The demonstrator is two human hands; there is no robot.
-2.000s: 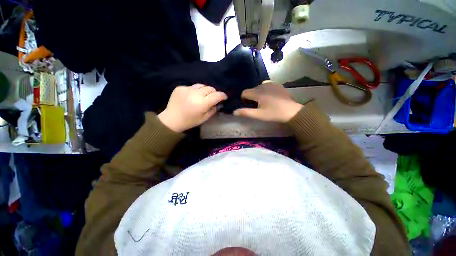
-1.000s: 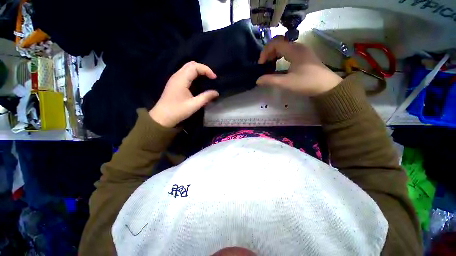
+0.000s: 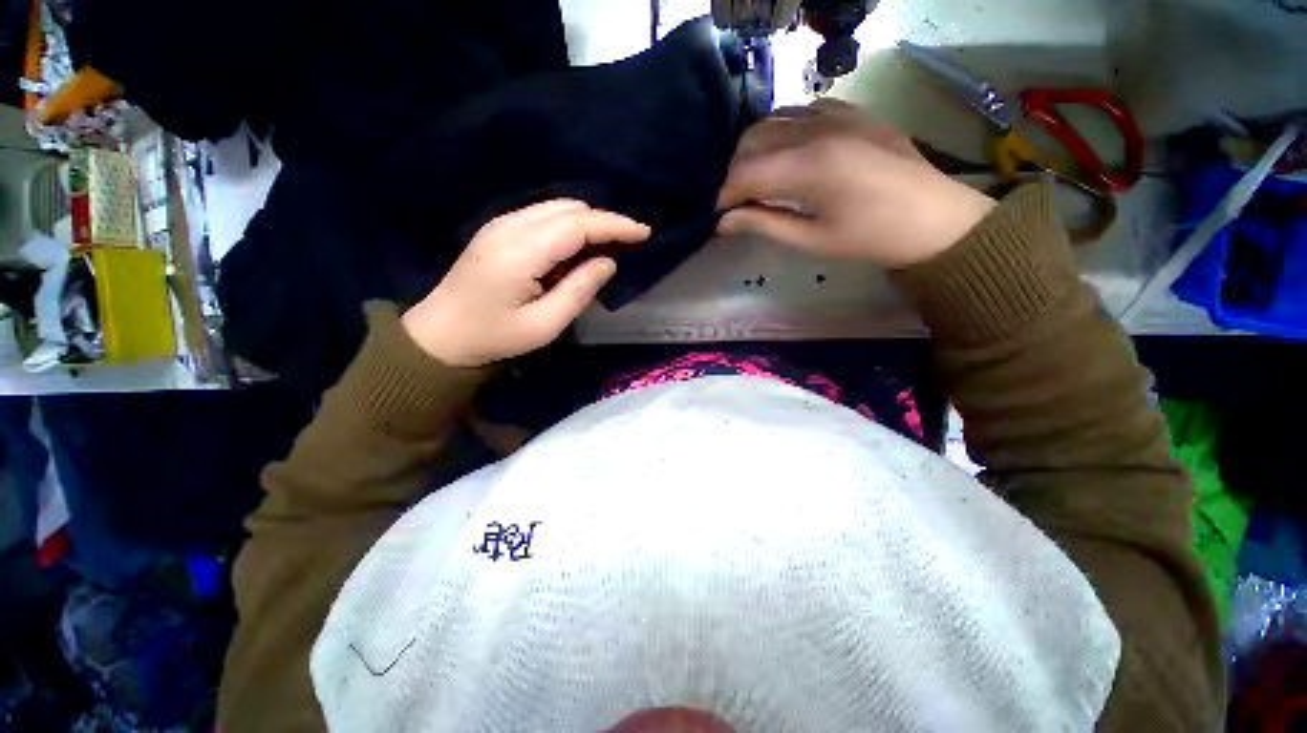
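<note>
A large black garment (image 3: 573,136) lies heaped at the left and reaches up to the presser foot (image 3: 757,65) at the top centre. My left hand (image 3: 523,279) is on the garment's near part, its thumb and forefinger around a fold of the cloth. My right hand (image 3: 839,186) pinches the cloth edge at its right side, just below the presser foot. The needle tip and the stitch line are too small to tell.
Scissors (image 3: 1089,136) with red and orange-yellow handles lie right of my right hand. A blue bin (image 3: 1254,251) with a white strip (image 3: 1211,222) slanting beside it is at the far right. A yellow container (image 3: 135,304) stands on the left side table (image 3: 115,380).
Over the last two seconds my right hand moved up and right to the cloth edge near the presser foot. My left hand shifted slightly left. The camera view has also shifted.
</note>
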